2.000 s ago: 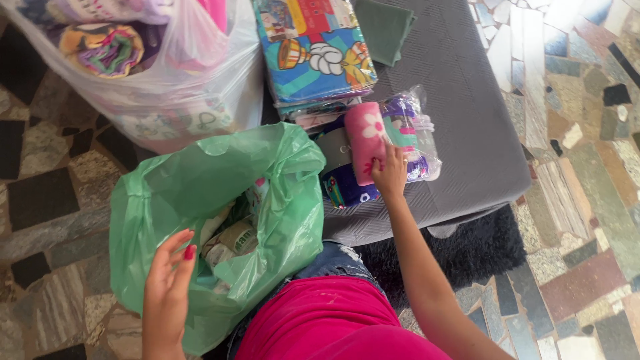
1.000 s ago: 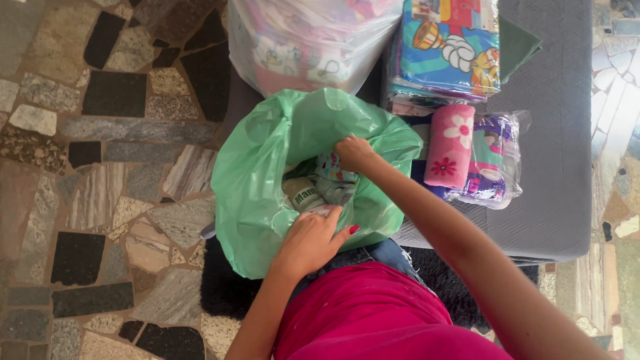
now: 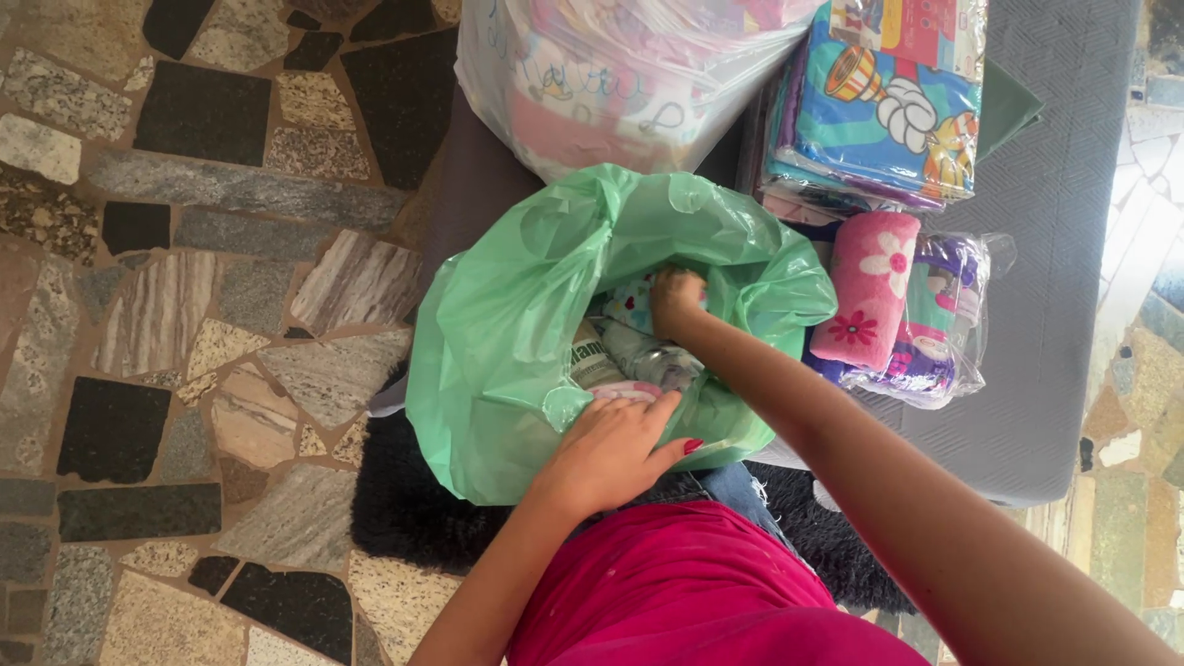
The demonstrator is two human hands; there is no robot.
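A green plastic bag point(image 3: 499, 324) stands open in front of me with several packed items inside. My right hand point(image 3: 677, 294) reaches into it beside a white cloth item with a colored heart-like print point(image 3: 629, 303); its fingertips are hidden, so I cannot tell whether it grips this. My left hand point(image 3: 615, 449) lies over the bag's near rim, fingers spread, close to a pink-and-white item point(image 3: 631, 391). Between them are a clear plastic-wrapped bundle point(image 3: 652, 356) and a beige package with writing point(image 3: 594, 359). Right of the bag lies a rolled pink fleece with flowers point(image 3: 867, 289).
A gray padded seat point(image 3: 1036, 370) carries a full white plastic bag point(image 3: 620, 92), a stack of wrapped printed textiles point(image 3: 893, 111), a purple wrapped roll point(image 3: 939, 319) and a dark green cloth point(image 3: 1008, 109). A black shaggy rug point(image 3: 416, 499) lies on the stone floor point(image 3: 157, 324).
My right hand has moved from the pink roll on the seat into the green bag. My left hand, raised at the bag's left side earlier, is now at its near rim. The view has shifted left.
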